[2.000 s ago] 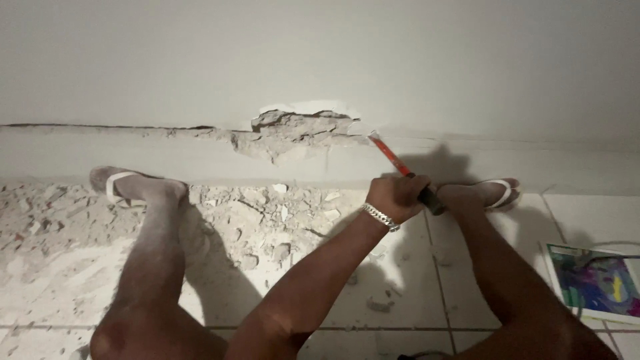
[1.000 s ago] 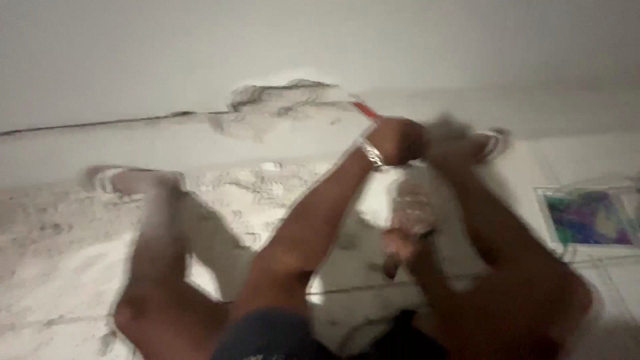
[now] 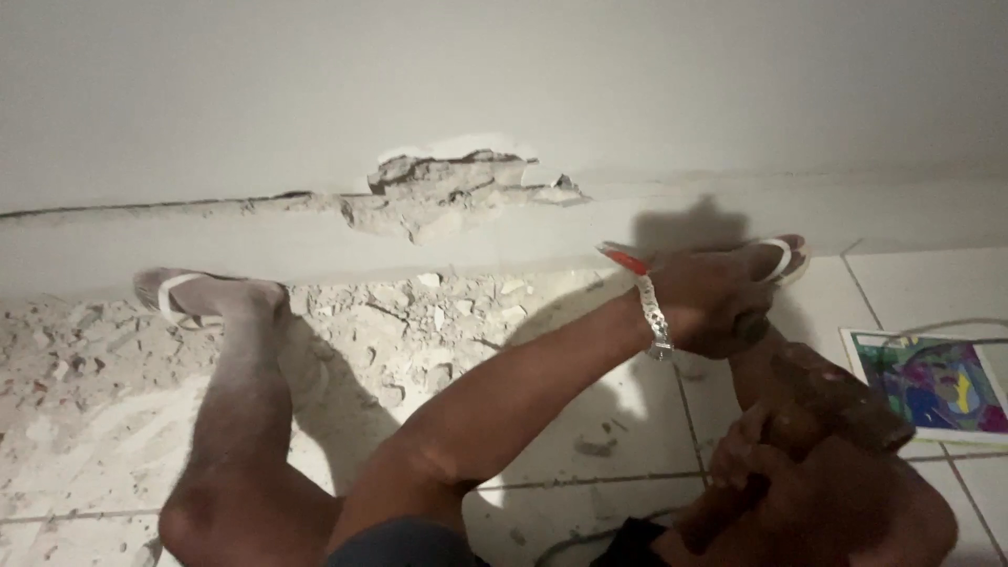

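My left hand (image 3: 705, 303), with a silver bracelet at its wrist, is closed around a chisel (image 3: 626, 259) with a red shaft. Its tip points up and left, below the right end of the broken plaster (image 3: 457, 185) and apart from it. The chisel's dark butt end shows at the fist's lower side. At lower right, my right hand (image 3: 744, 449) grips the wooden handle of a hammer (image 3: 854, 398), whose bulky head is over my right leg. The hammer is dark and slightly blurred, so the exact shape of its head is unclear.
Rubble (image 3: 394, 323) and dust lie on the tiled floor (image 3: 567, 512) along the wall base. A long crack (image 3: 157, 205) runs left from the broken patch. My sandalled feet stand near the wall on both sides. A colourful picture (image 3: 929, 382) and a cable (image 3: 945, 324) are at right.
The chisel has moved away from the wall, toward my right foot. My right hand, first seen one second ago with the hammer between my legs, is now further right.
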